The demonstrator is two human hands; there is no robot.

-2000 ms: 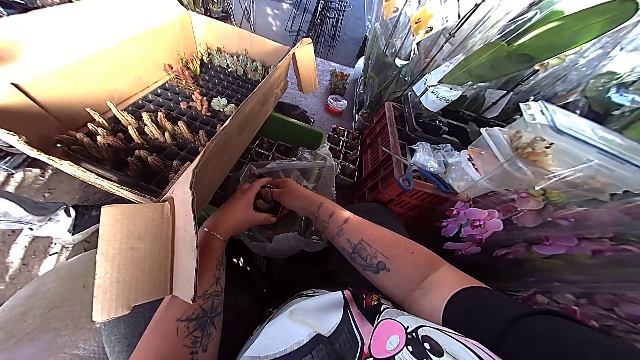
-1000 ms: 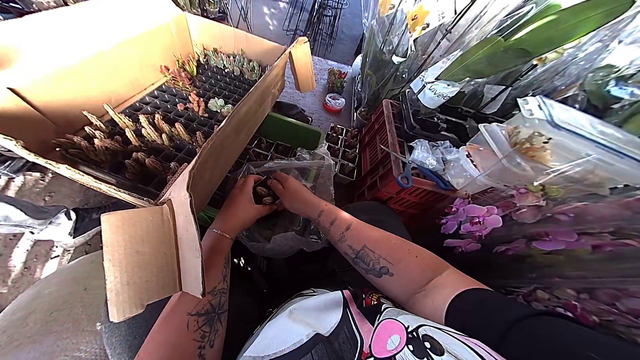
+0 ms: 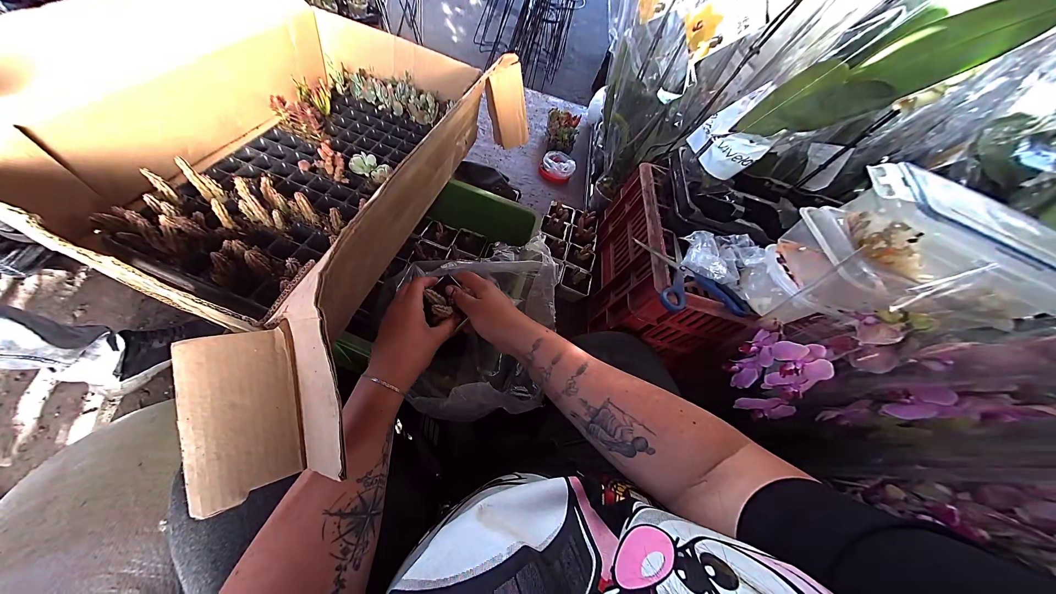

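My left hand is closed around a small potted cactus, its brownish ribbed stems showing between my fingers. From the right, my right hand touches the same pot, fingertips at its rim. Both hands are over a clear plastic bag, whose contents I cannot make out. To the left, a cardboard box holds a black cell tray with cactus and succulent plugs. Behind my hands are small square pots and a green plastic container.
A red plastic crate stands at the right, with blue-handled scissors and clear plastic tubs on or beside it. Purple orchids in wrap are nearer on the right. The box's loose flap juts beside my left forearm.
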